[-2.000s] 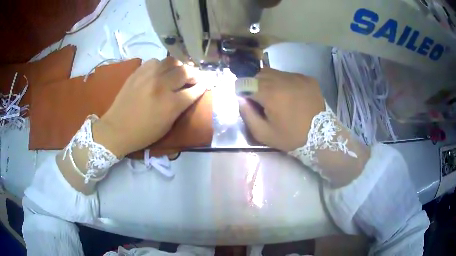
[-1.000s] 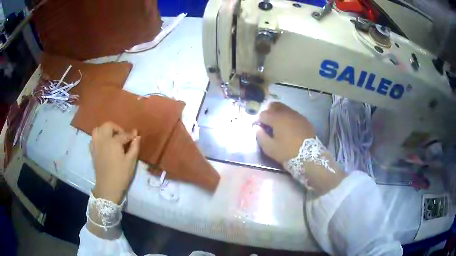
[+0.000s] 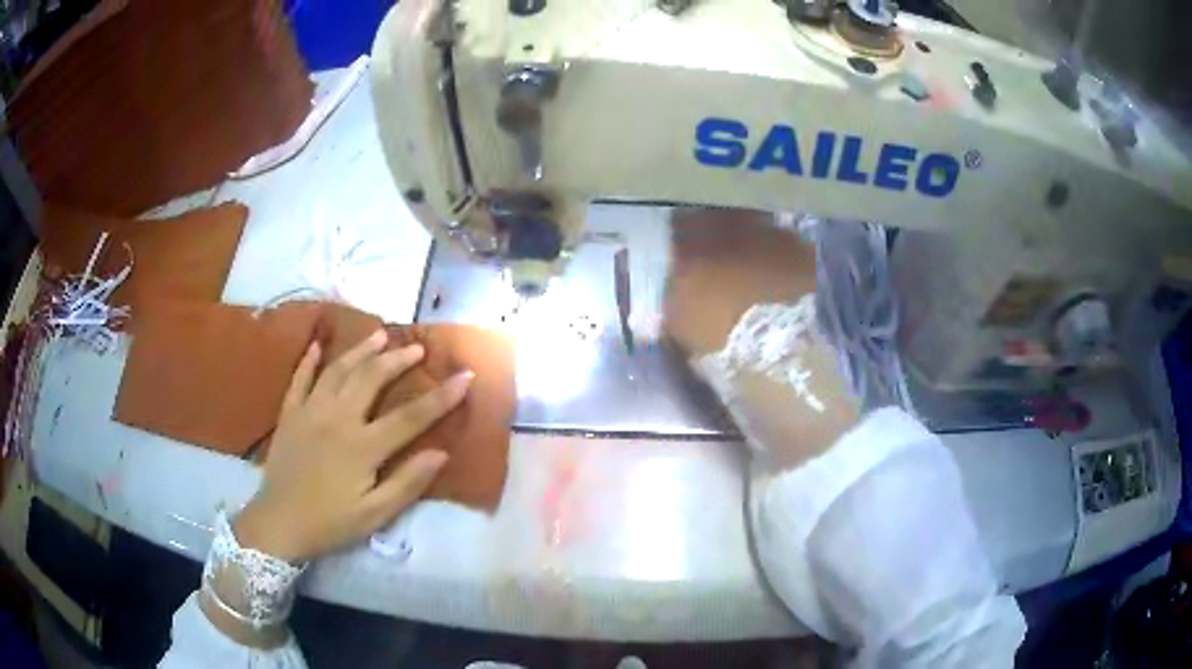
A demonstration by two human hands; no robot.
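Note:
My left hand (image 3: 350,444) lies flat, fingers spread, on a rust-brown fabric panel (image 3: 480,418) left of the lit needle area. The panel's right part lies over the left edge of the metal bed (image 3: 588,379). My right hand (image 3: 732,281) reaches under the arm of the cream sewing machine (image 3: 614,105), beside the bundle of white tapes (image 3: 856,301). Its fingers are hidden behind the machine arm. A thin dark tool, possibly snips (image 3: 624,298), lies on the bed between the needle and my right hand.
Worked panels (image 3: 183,359) overlap at left, with a white tape tuft (image 3: 81,303) beside them. A tall stack of panels (image 3: 157,105) stands at the left rear. Loose white tapes (image 3: 333,261) lie behind the panels. A pink-red object (image 3: 1061,416) is at the right.
My left hand has opened flat and moved with the panel toward the needle. My right hand has moved from the needle to the tapes under the arm. The camera view has shifted.

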